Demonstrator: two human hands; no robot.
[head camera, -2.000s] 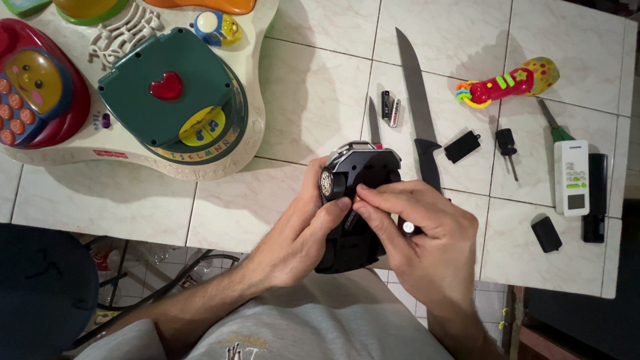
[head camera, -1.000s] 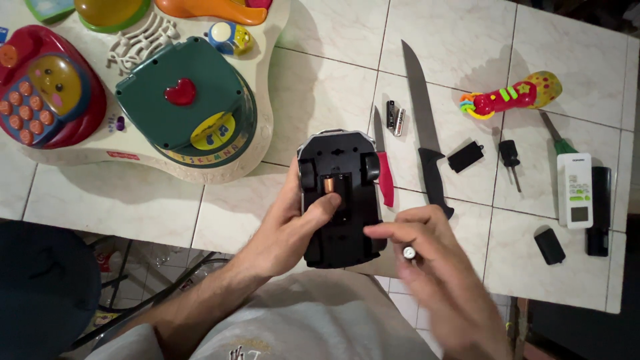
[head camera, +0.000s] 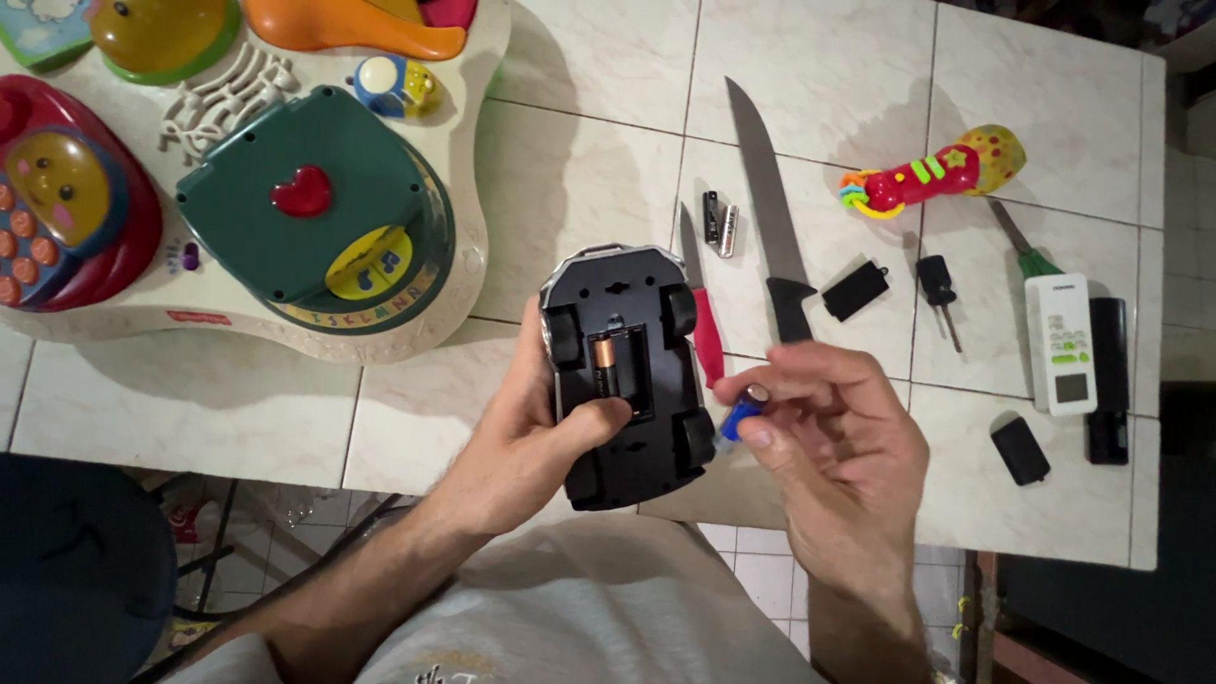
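My left hand (head camera: 532, 437) holds a black toy car (head camera: 622, 465), its underside facing up and its battery compartment uncovered. One AA battery (head camera: 605, 366) with a copper-coloured end lies in the left side of that compartment, my left thumb at its lower end; the right side shows no battery. To the right of the car, my right hand (head camera: 836, 446) pinches a blue battery (head camera: 744, 411) between thumb and fingers, apart from the compartment. A small knife's red handle (head camera: 708, 337) shows just beyond the car's right edge.
A large kitchen knife (head camera: 769, 180), two loose batteries (head camera: 719, 224), black covers (head camera: 856, 290), a screwdriver (head camera: 937, 285), a white remote control (head camera: 1061, 332) and a red toy microphone (head camera: 940, 180) lie on the tiled table. A toy activity table (head camera: 418, 332) stands at the left.
Two seconds ago both hands were together over the car, which was tilted. Its underside now faces the camera, and my right hand has moved off to the right, the blue battery now showing in its fingers.
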